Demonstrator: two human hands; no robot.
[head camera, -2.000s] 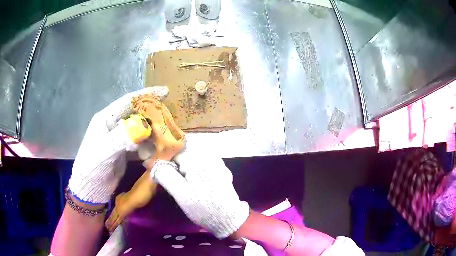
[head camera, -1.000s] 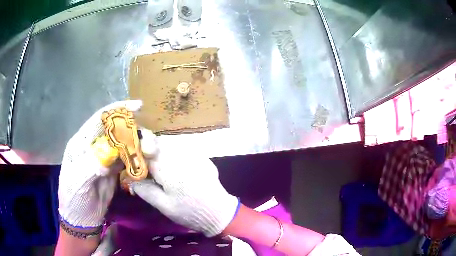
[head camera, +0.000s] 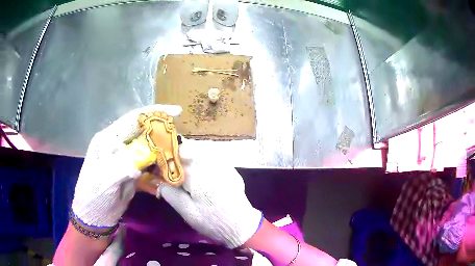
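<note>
A tan foot-and-leg piece (head camera: 163, 143) is held over the bench's near edge, its toes up and its grooved sole facing me. My left hand (head camera: 112, 166), in a white knitted glove with a bright yellow wrap on a digit, grips it from the left. My right hand (head camera: 213, 197), also gloved in white, holds it from the right near the heel. The right fingertips are partly hidden behind the piece. A small dark spot shows at the piece's right side; I cannot tell what it is.
A cardboard pad (head camera: 234, 117) lies on the metal bench (head camera: 99, 78). On it are dark specks, a small pale cap (head camera: 213, 94) and thin sticks (head camera: 214, 70). Beyond it lie a crumpled white wipe (head camera: 208, 47) and two bottles (head camera: 225, 16). A person's checkered cloth (head camera: 423, 218) shows at lower right.
From two seconds ago, the piece has turned so its sole faces me, and its lower leg is now mostly hidden. In the last second the view has shifted while both hands keep their hold.
</note>
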